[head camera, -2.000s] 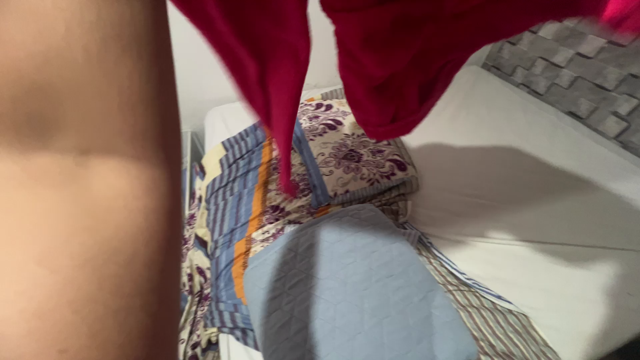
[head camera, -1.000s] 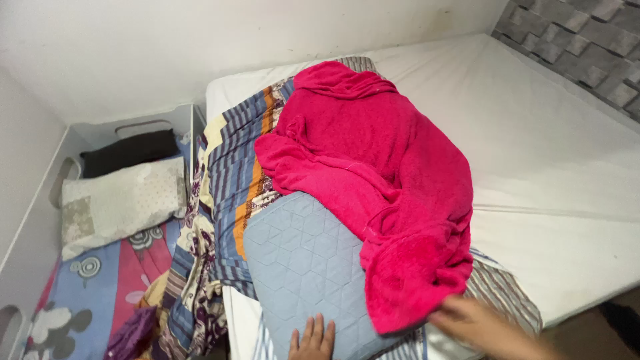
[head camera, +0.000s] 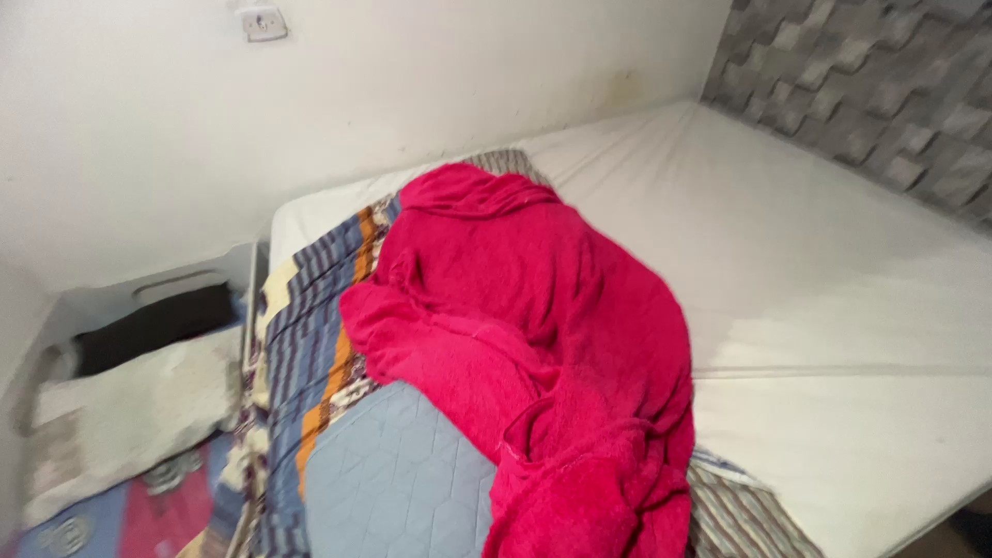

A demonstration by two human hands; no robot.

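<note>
Neither of my hands shows in the head view now. A crumpled bright pink-red plush blanket (head camera: 542, 310) lies in a heap across the middle of the bed. Under its lower left side lies a light blue quilted pad (head camera: 403, 480), partly covered. A blue striped cloth with an orange band (head camera: 333, 372) and patterned parts spreads beneath both and hangs over the bed's left side. Brown and white striped fabric (head camera: 736, 511) shows at the lower right of the heap, and similar fabric sticks out above it.
The bed (head camera: 837, 325) has a white fitted sheet and stands against a white wall with a socket (head camera: 262, 25). At the left, a lower small bed (head camera: 252, 310) holds a pale pillow (head camera: 147, 411), a black cloth item (head camera: 155, 325) and a cartoon-print sheet. Grey textured wall covering (head camera: 876, 93) is at the upper right.
Two seconds ago the pink-red blanket hung in the air; now it lies on the bed. Both hands, seen one second ago beside the pad and blanket, have left the view.
</note>
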